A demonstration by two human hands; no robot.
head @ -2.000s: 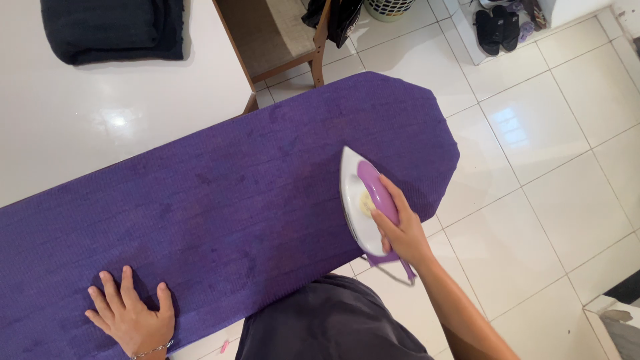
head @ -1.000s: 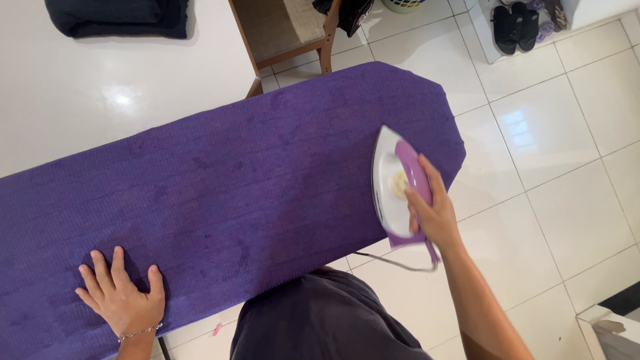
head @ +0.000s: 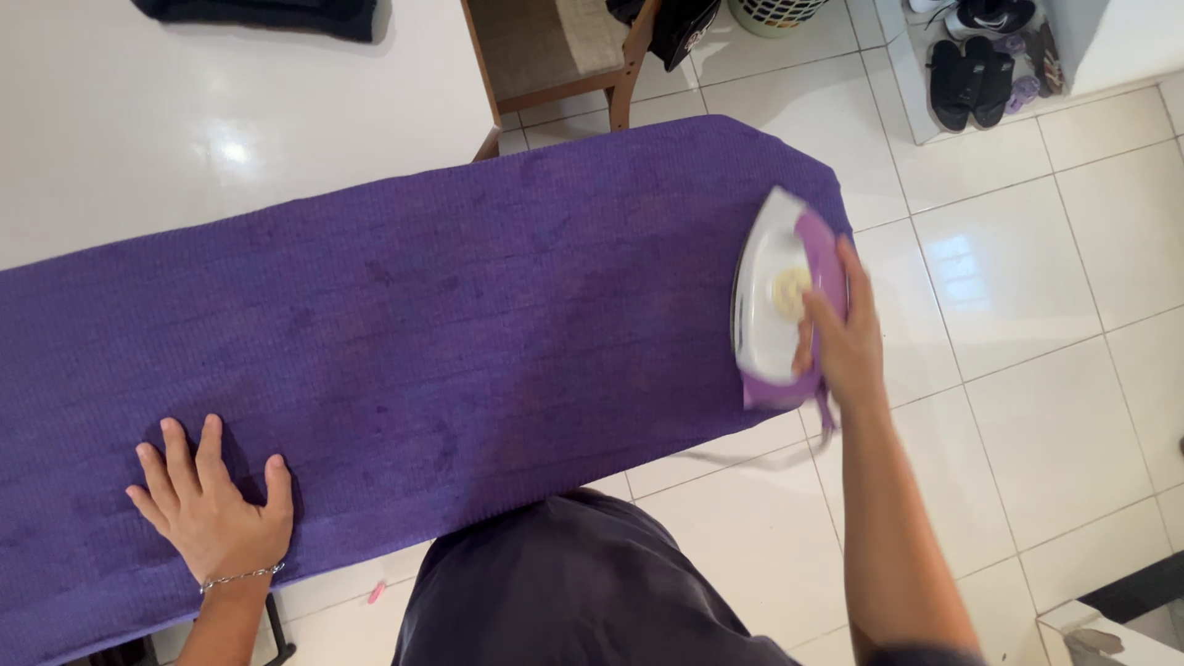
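A purple ribbed cloth covers the ironing board point(head: 444, 314), which runs from the left edge to the upper right. My right hand point(head: 844, 338) grips the purple handle of a white and purple electric iron point(head: 772, 277) at the board's right end. The iron is slightly blurred, tip toward the top of the view, and its cord trails off behind it past the near edge. My left hand point(head: 217, 509), with a chain bracelet at the wrist, lies flat on the cloth at lower left, fingers spread, holding nothing.
Beyond the board is a white table point(head: 370, 111) with folded dark cloth point(head: 268, 14) on it. A wooden chair point(head: 564, 46), a laundry basket point(head: 777, 11) and black sandals point(head: 971, 83) on a low ledge stand farther off. A small pink object point(head: 376, 592) lies on the tiled floor.
My right hand has moved the iron rightward along the board, from nearer the middle of the view to the board's right end. My left hand stays flat on the cloth.
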